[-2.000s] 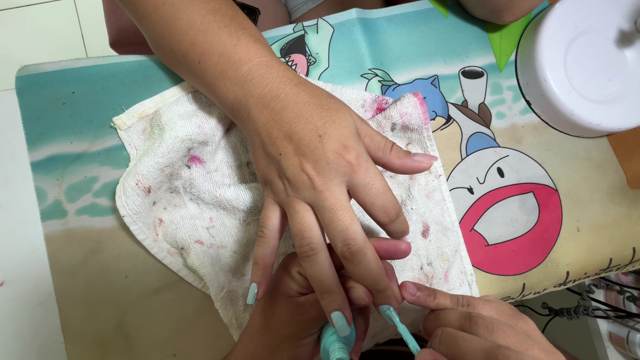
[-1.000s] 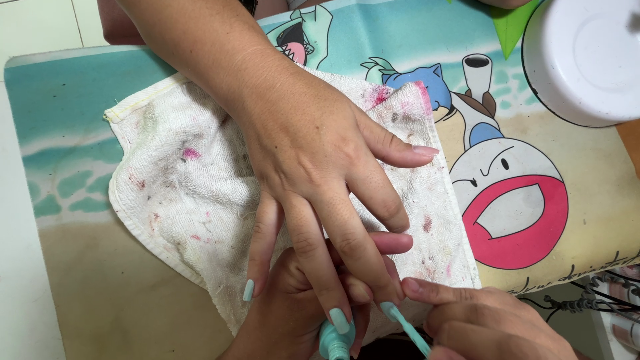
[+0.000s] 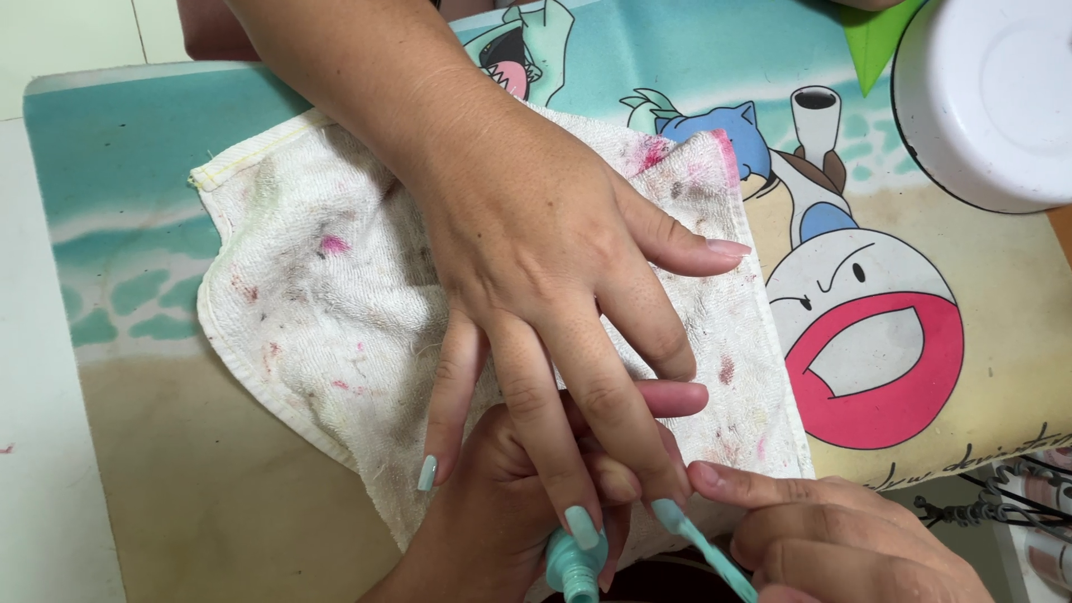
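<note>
My left hand [image 3: 511,486] comes up from the bottom, holding an open turquoise nail polish bottle [image 3: 578,563] and supporting the fingers of another person's hand [image 3: 544,226], which is spread palm down over a stained white towel [image 3: 293,310]. At the lower right my right hand [image 3: 846,536] grips a nail polish brush [image 3: 716,557] coated in turquoise. Its tip meets the nail of that person's middle finger, and my fingertip touches the side of the same finger. Turquoise polish covers the little and ring fingernails. The thumbnail is uncoated; the index fingertip is hidden.
A printed cartoon beach mat [image 3: 201,427] lies under the towel. A white enamel basin [image 3: 997,100] stands at the upper right, near a green pointed piece [image 3: 875,42]. Black coiled cables [image 3: 963,511] and small containers show below the mat's right edge.
My right hand and the brush have shifted slightly at the middle fingernail. The other person's hand stays spread on the towel, and my left hand still holds the bottle beneath it.
</note>
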